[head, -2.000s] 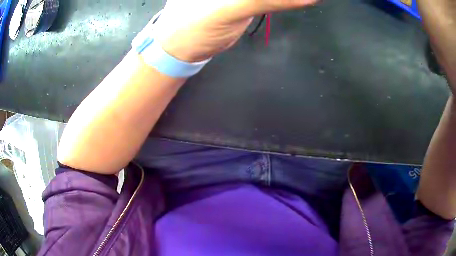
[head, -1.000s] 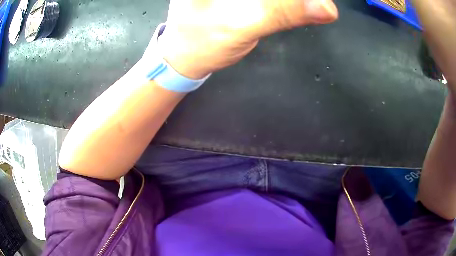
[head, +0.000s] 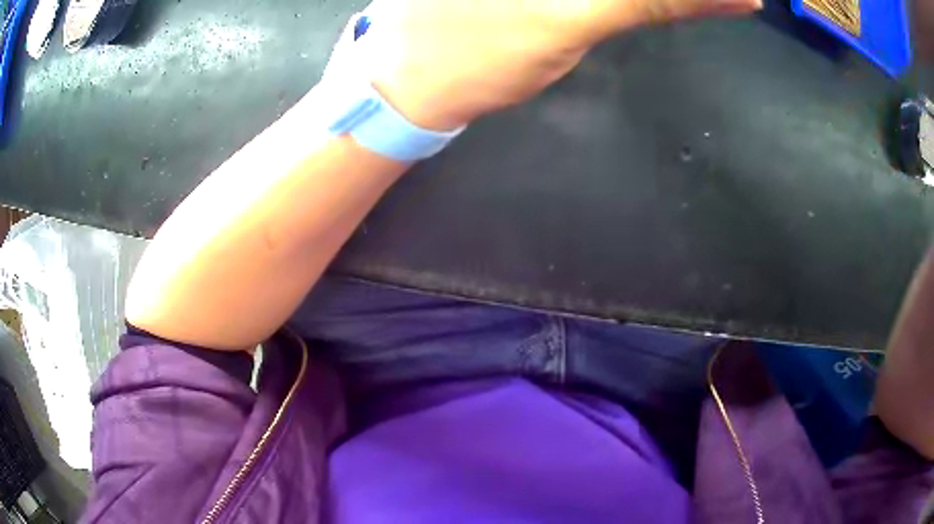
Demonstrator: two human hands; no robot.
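Note:
My left hand (head: 512,51) is at the top centre over the dark worktop (head: 614,205), cut off by the upper edge. A light blue band is round its wrist. Its thumb stretches right; the other fingers and anything they hold are out of the picture. My right hand is not in view; only part of my right forearm (head: 911,363) shows at the right edge. A blue parts bin (head: 889,39) with thin tan sticks (head: 840,12) in it is at the top right.
Round silver-topped pieces (head: 84,23) and a flat pale oval piece (head: 43,26) are at the top left, beside a blue tray edge (head: 12,72). A dark-sided round piece (head: 911,133) is at the right edge. Clear plastic (head: 77,307) hangs at the left below the worktop edge.
My left hand has shifted right. The red and black wires seen below it earlier no longer show. My right forearm has moved right and down, uncovering more of the bin and the round piece.

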